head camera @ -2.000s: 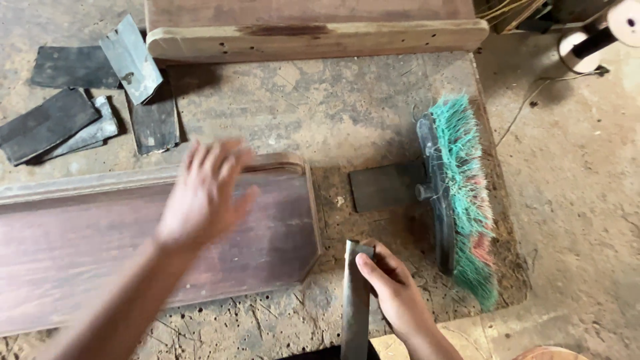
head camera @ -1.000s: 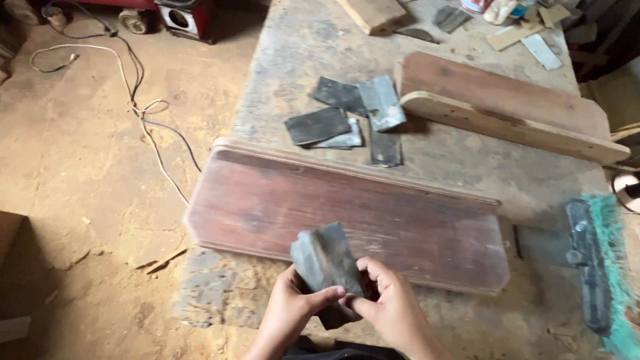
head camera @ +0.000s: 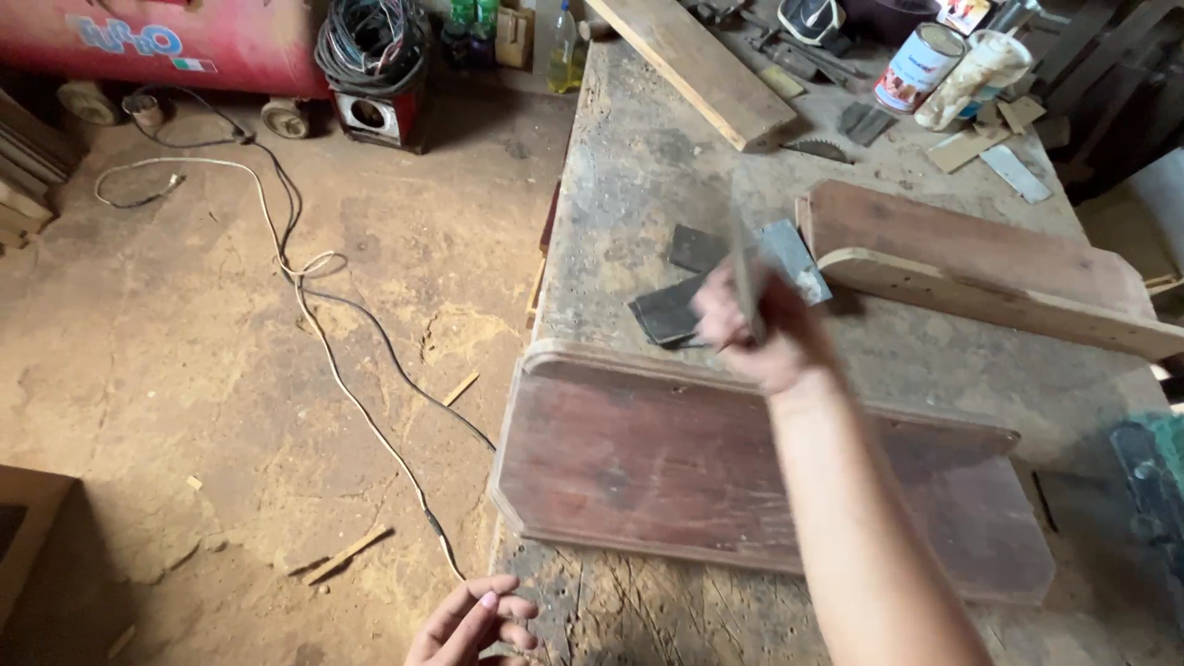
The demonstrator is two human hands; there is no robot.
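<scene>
My right hand (head camera: pixel 763 324) is blurred, reaching over the bench with a thin grey sheet (head camera: pixel 743 264), likely sandpaper, gripped in its fingers. Beneath and beside it lie dark sandpaper pieces (head camera: pixel 668 310) and a lighter grey piece (head camera: pixel 795 259), partly hidden by the hand. My left hand (head camera: pixel 476 624) is at the bottom edge by the bench's near side, fingers loosely curled and apart, holding nothing visible. Between the hands lies a reddish-brown wooden shelf board (head camera: pixel 647 462) with a raised back rail; my right forearm crosses over it.
A second wooden shelf (head camera: pixel 971 250) lies at the right. A thick plank (head camera: pixel 703 74), a saw blade piece (head camera: pixel 820 150) and a paint can (head camera: pixel 920 67) are farther back on the bench. A teal-bristled broom head (head camera: pixel 1147 481) sits at the right edge. Cables (head camera: pixel 324 351) run across the floor.
One second ago both hands held grey sheets together over the near shelf. My right hand has moved away to the loose pieces with a sheet; my left has let go. The view has shifted left.
</scene>
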